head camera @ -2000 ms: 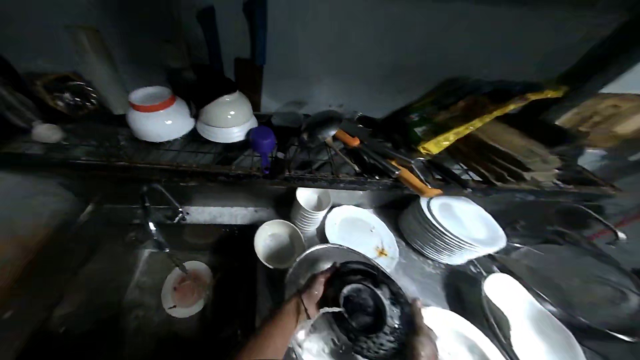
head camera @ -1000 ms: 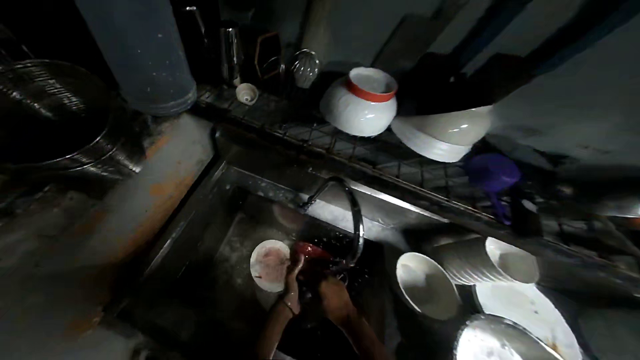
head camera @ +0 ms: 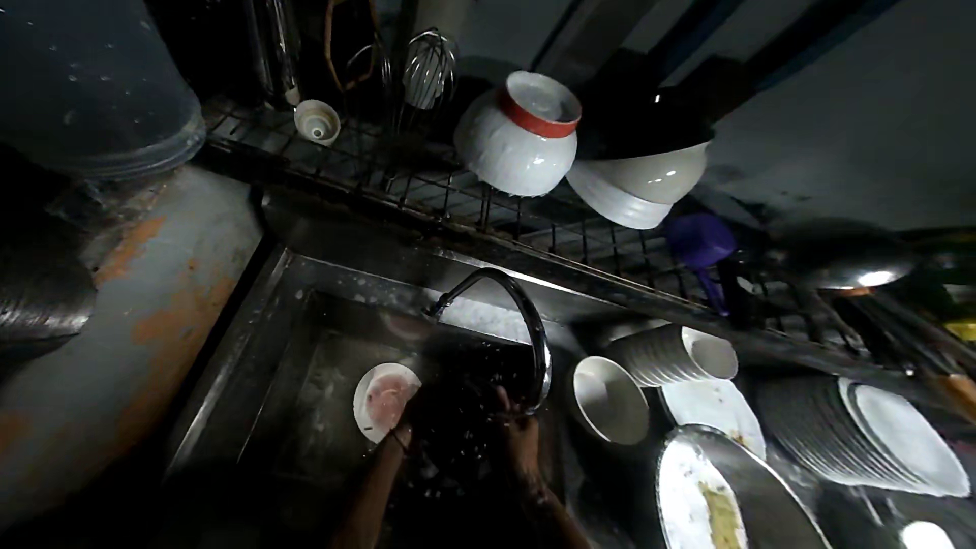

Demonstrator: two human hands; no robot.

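My left hand (head camera: 400, 436) and my right hand (head camera: 520, 446) are low in the steel sink (head camera: 267, 366), on either side of a dark bowl (head camera: 456, 427). Both seem to grip it, though its outline melts into the shadow and the fingers are partly hidden. Water drops scatter over it, below the curved metal faucet (head camera: 526, 305). Just left of my left hand, a small white dish (head camera: 387, 400) with something pinkish in it lies in the sink.
Right of the sink stand a white bowl (head camera: 610, 400), stacked cups (head camera: 671, 354), a soiled plate (head camera: 717, 412), a metal basin (head camera: 762, 488) and stacked plates (head camera: 877, 435). A wire rack (head camera: 488, 213) above holds upturned bowls (head camera: 518, 152), a whisk (head camera: 429, 69) and a purple dipper (head camera: 700, 240).
Two seconds ago my hands held a black bowl over the metal basin; they have moved left into the sink, under the faucet. The view has swung left.
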